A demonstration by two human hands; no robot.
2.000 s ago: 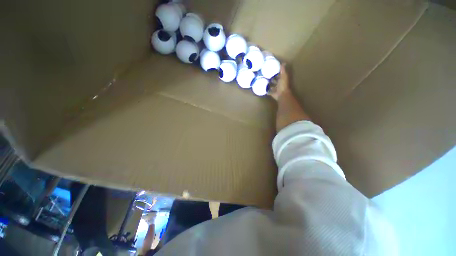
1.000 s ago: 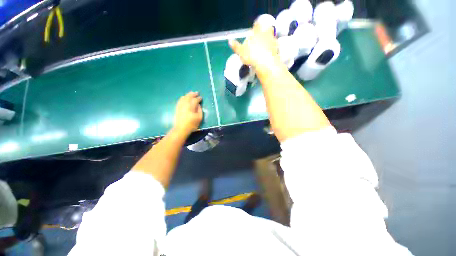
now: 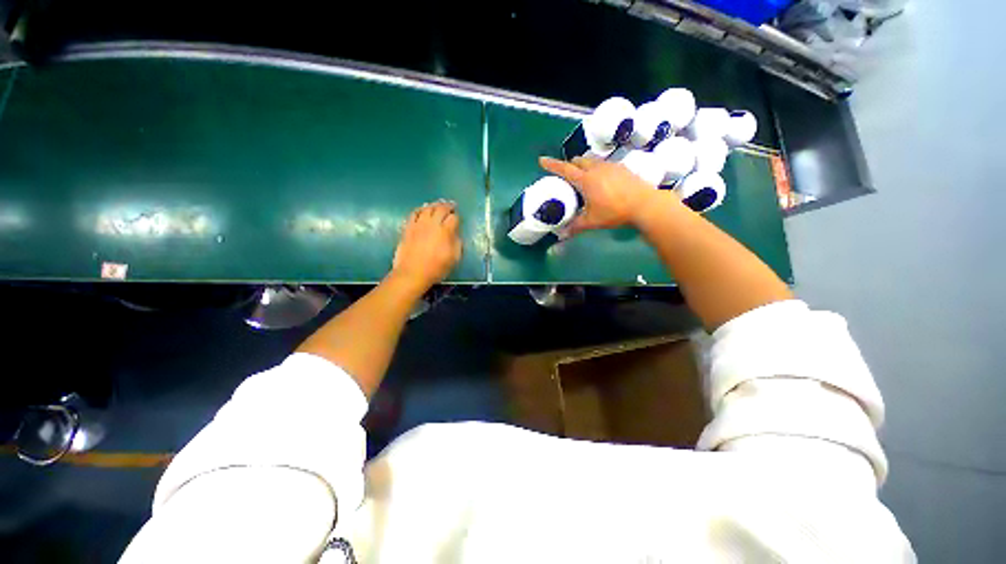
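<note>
My right hand [image 3: 605, 196] is around the right side of a white camera unit [image 3: 547, 207] with a black oval face, its thumb above and its fingers at the lower right; the fingertips are partly hidden. The unit lies on the green bench [image 3: 331, 165], its black end to the left. Several more camera units [image 3: 675, 108] are grouped behind and right of the hand, partly covered by it. My left hand [image 3: 430, 245] rests empty near the bench's front edge, fingers loosely bent.
An open brown carton [image 3: 629, 386] is below the bench, partly hidden by my right sleeve. Metal stools [image 3: 289, 306] show under the front edge. A dark rail runs along the back. A blue bin [image 3: 750, 9] is at the top right.
The view has moved from inside the carton to the bench. In the last second, my right hand has come from the back units to the front one. My left hand stays on the bench.
</note>
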